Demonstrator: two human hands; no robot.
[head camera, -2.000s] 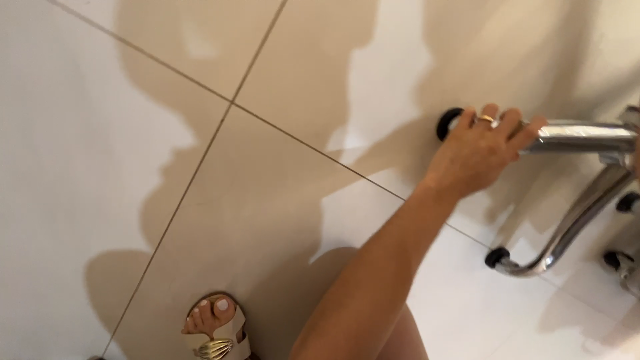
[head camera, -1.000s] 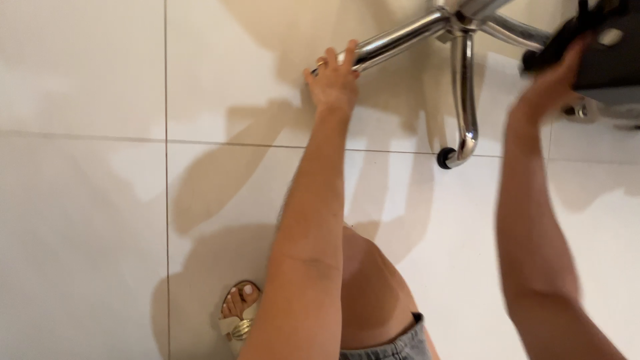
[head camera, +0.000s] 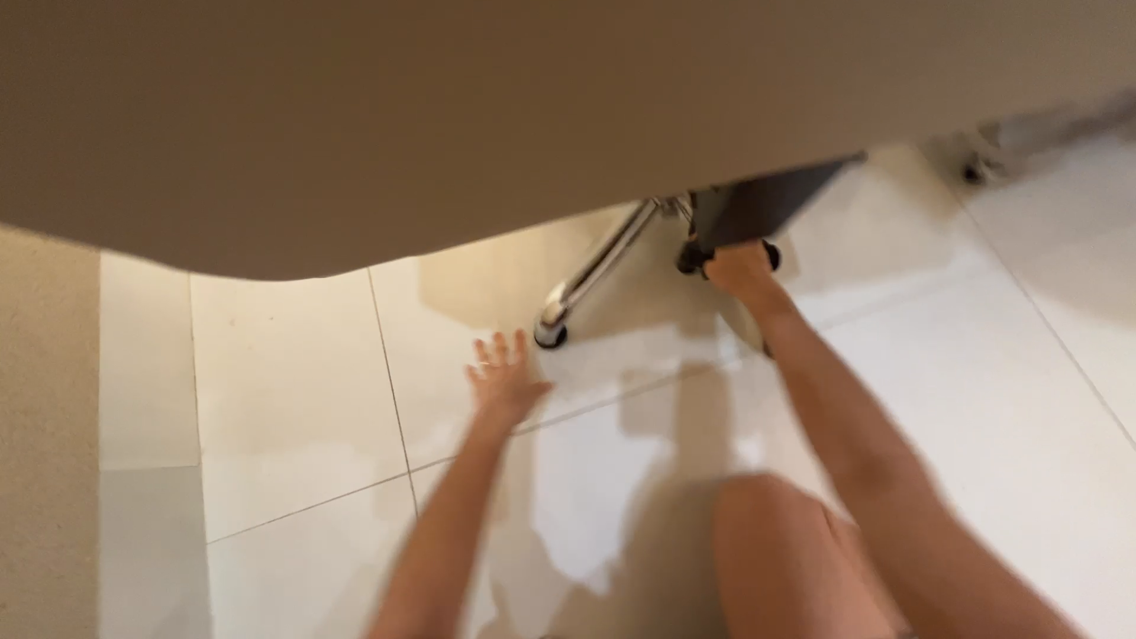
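My left hand (head camera: 506, 380) is spread over the tiled floor with its fingers apart and nothing in it. Just right of it is a black caster (head camera: 551, 335) at the end of a chromed leg (head camera: 612, 253) of a swivel chair base. My right hand (head camera: 744, 266) reaches to the lower edge of a dark flat chair part (head camera: 768, 206); its fingers are hidden, so its grip cannot be made out. Black casters show beside that hand. A large brown surface hides the upper part of the base.
The large brown surface (head camera: 373, 115), blurred and close, spans the top of the view. White tiles (head camera: 302, 399) cover the floor, with a beige strip (head camera: 44, 426) at the far left. Another caster (head camera: 974, 170) stands at the upper right. My bent knee (head camera: 768, 532) is below.
My left hand has let go of the chromed leg it touched one second ago. The view has shifted a lot, and the large brown surface has come into it.
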